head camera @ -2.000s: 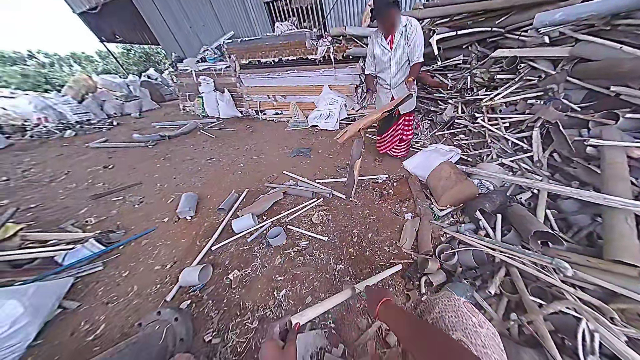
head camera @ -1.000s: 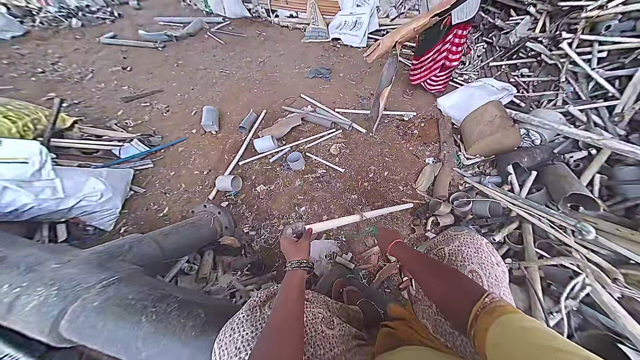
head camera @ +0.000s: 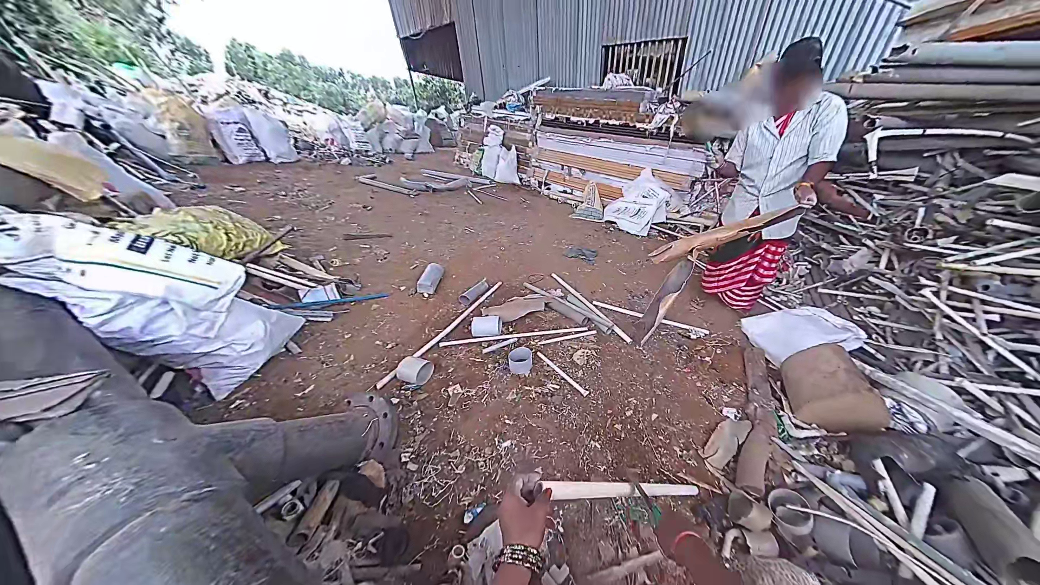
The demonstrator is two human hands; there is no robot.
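Observation:
At the bottom centre my left hand (head camera: 525, 513), with beaded bangles at the wrist, is closed around the left end of a pale, narrow pipe (head camera: 605, 490). The pipe lies nearly level and points right. My right hand (head camera: 678, 532), with a red band at the wrist, is just below the pipe's right part. A thin dark tool (head camera: 644, 497) rises from this hand and crosses the pipe; its kind is unclear. The fingers of the right hand are blurred. Bits of scrap lie beneath both hands.
Pale rods and short grey pipe pieces (head camera: 414, 370) lie on the soil ahead. A large flanged pipe (head camera: 301, 447) is at left, near white sacks (head camera: 122, 276). Piled pipe scrap (head camera: 959, 292) fills the right. A person (head camera: 784, 154) holds a long brown piece (head camera: 727, 236).
The view has tilted up since one second ago. The thin dark tool now shows across the pipe at my right hand. My left hand stays on the pipe's left end.

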